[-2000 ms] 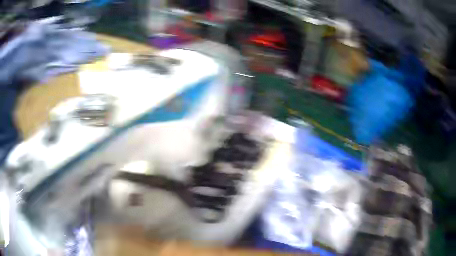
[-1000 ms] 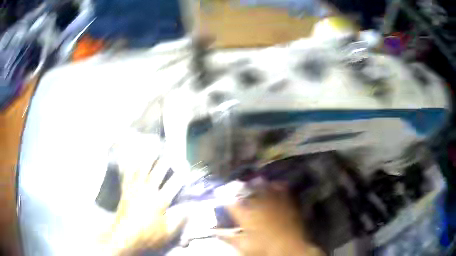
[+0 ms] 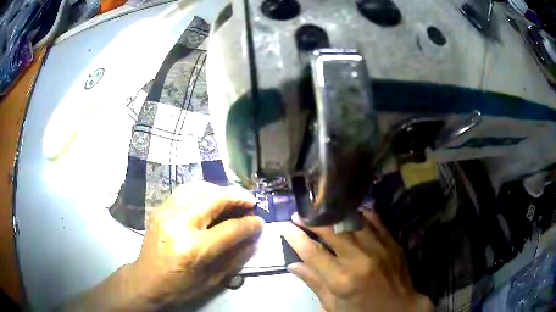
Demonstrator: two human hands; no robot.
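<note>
A black, grey and white plaid piece (image 3: 174,131) lies on the white table, left of and partly under the sewing machine head (image 3: 244,73). Its part near the needle looks purple in the bright light. My left hand (image 3: 195,244) has thumb and forefinger pinched together at the fabric by the needle area; their tips hide what they hold. My right hand (image 3: 356,262) rests with fingers apart on the fabric, just below the shiny metal guard (image 3: 341,134). The guard hides part of the needle area. A small dark rectangle (image 3: 280,208) lies between the hands.
More dark plaid fabric (image 3: 451,244) is bunched under the arm at right, with a small yellowish block (image 3: 419,173) near the guard. Crinkled clear plastic (image 3: 530,280) is at the lower right. The orange-brown surface (image 3: 30,122) edges the white table (image 3: 55,213) at left.
The view has swung and moved closer to the machine head. Both hands, blurred a second ago, are now near the needle area; the left hand's fingers have drawn together.
</note>
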